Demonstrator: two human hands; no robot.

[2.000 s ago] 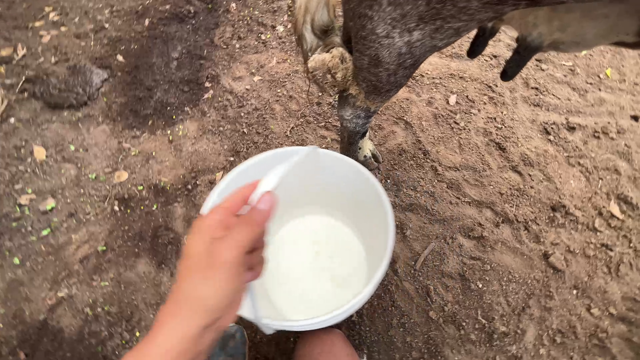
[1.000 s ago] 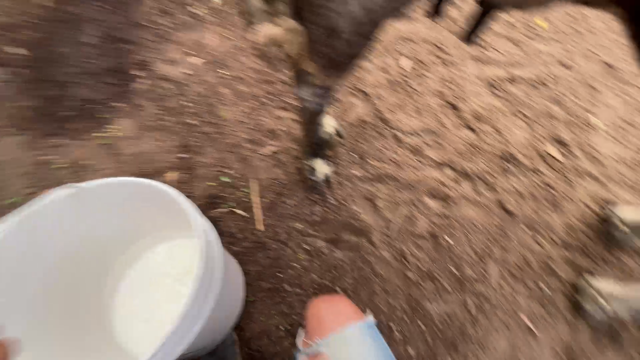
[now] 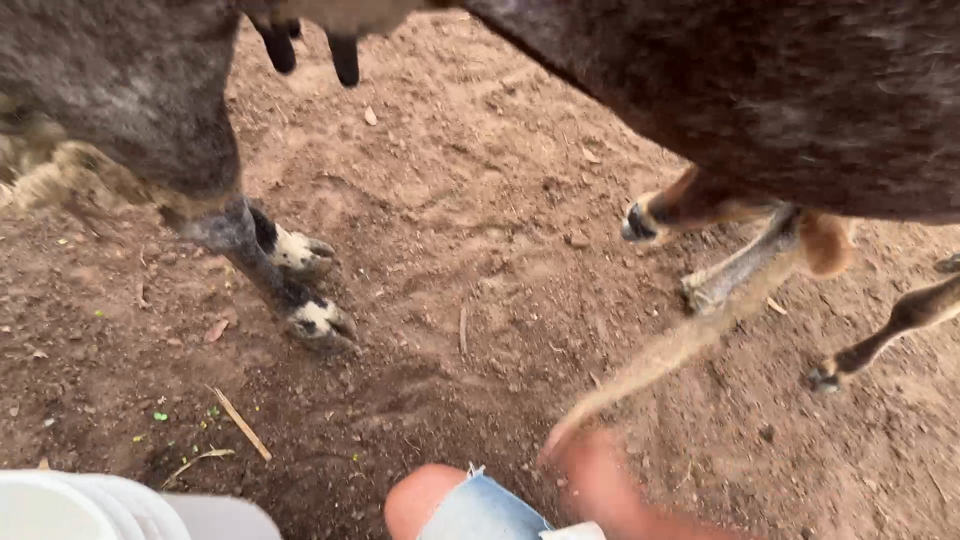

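My right hand (image 3: 600, 476) is strongly blurred at the lower right, beside my knee (image 3: 420, 499) in torn light-blue jeans. Its fingers are at the lower end of a long tan blurred band (image 3: 652, 364), which runs up toward an animal's legs; whether they grip it is unclear. A white plastic bucket (image 3: 52, 506) is cut off at the lower left corner, its inside hidden. My left hand is out of view. A cow's udder (image 3: 337, 15) with dark teats (image 3: 345, 60) hangs at the top, left of centre.
The cow's hind legs with muddy hooves (image 3: 322, 322) stand at the left. Its dark brown body (image 3: 750, 97) spans the top right. Below that are smaller brown legs (image 3: 907, 311), perhaps a calf's. A dry stalk (image 3: 241, 424) and leaves lie on the bare dirt (image 3: 465, 277).
Two seconds ago a hand held the handle of the bucket of white liquid; that hand is out of view now. My right hand has come into view. The view has swung right toward the cow.
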